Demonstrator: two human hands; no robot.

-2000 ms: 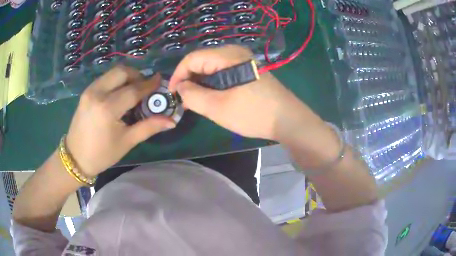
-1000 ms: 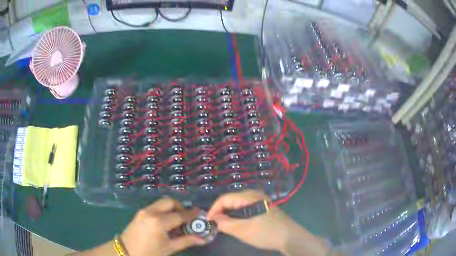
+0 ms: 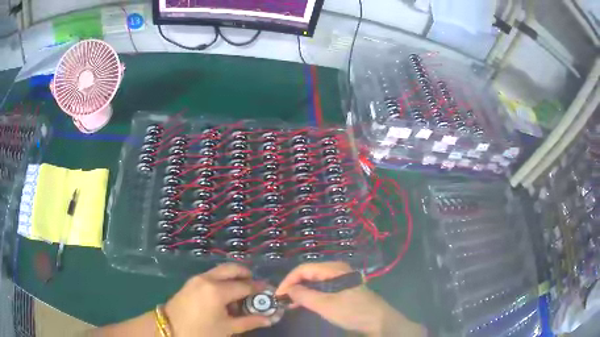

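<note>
My left hand (image 3: pixel 214 301) holds a round silver fixture (image 3: pixel 263 303) with a pale centre ring, low in the picture. My right hand (image 3: pixel 335 299) is at the fixture's right side and holds a black wired tool (image 3: pixel 335 283). A thick red cable (image 3: pixel 406 230) runs from the tool's end and loops up beside the main tray. The fingertips of both hands are close together at the fixture; any small part between them is too small to tell. The clear main tray (image 3: pixel 125 247) beyond the hands holds rows of dark shiny parts with thin red leads.
A yellow notepad (image 3: pixel 90 217) with a pen (image 3: pixel 71 204) lies left. A pink fan (image 3: pixel 87 82) and a monitor (image 3: pixel 237 14) stand at the back. Stacked trays (image 3: pixel 431 155) are upper right. Another clear tray (image 3: pixel 483 263) lies at the right. More trayed parts show at the left edge.
The view has risen from a close look at the hands to the whole bench, so the hands show lower and smaller. Both hands still hold the fixture and the tool.
</note>
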